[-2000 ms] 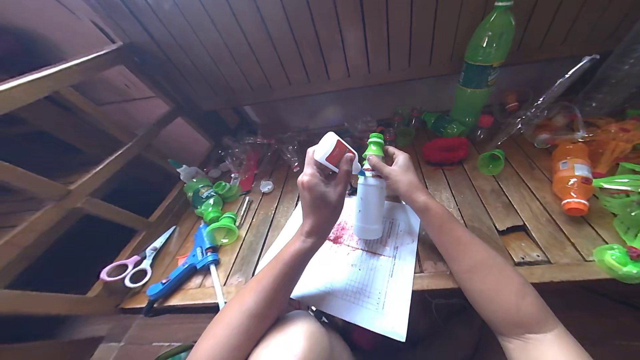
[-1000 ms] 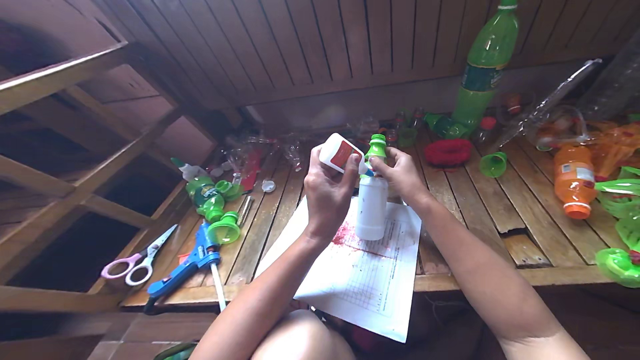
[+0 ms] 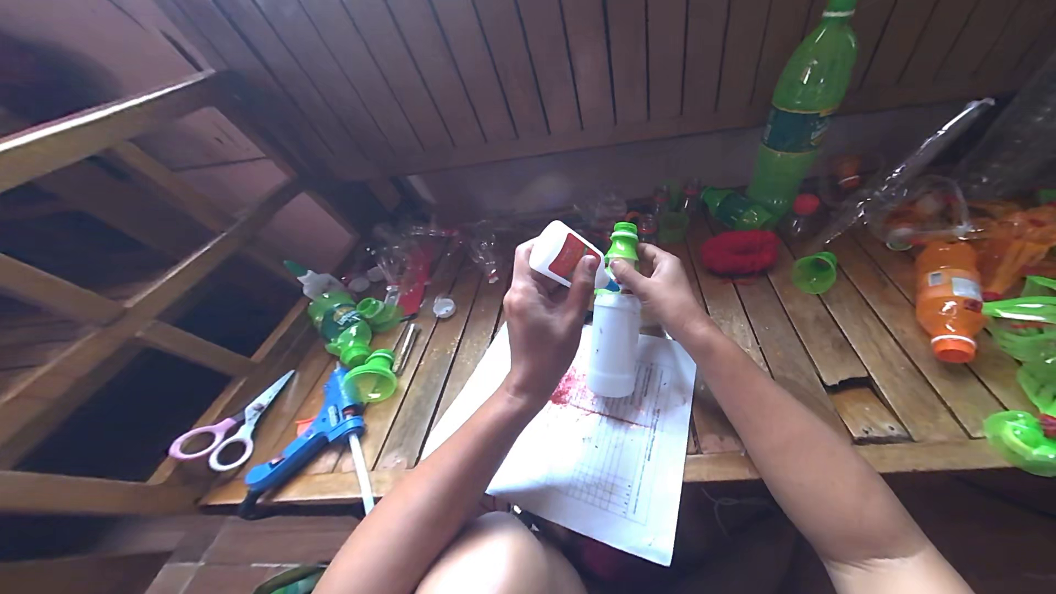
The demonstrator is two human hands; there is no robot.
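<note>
My left hand is closed around a white glue bottle with a red label, tilted so its blue tip points down to the right. My right hand grips a green plastic bottle neck piece, its lower part hidden by the fingers. Directly beneath, a white plastic bottle stands upright on a printed paper sheet with red specks. The glue tip is close to the lower edge of the green piece, above the white bottle; whether they touch cannot be told.
On the slatted wooden bench lie scissors, a blue hot glue gun and green bottle pieces at left. A red fuzzy ring, a tall green bottle and an orange bottle are at right. One slat has a broken gap.
</note>
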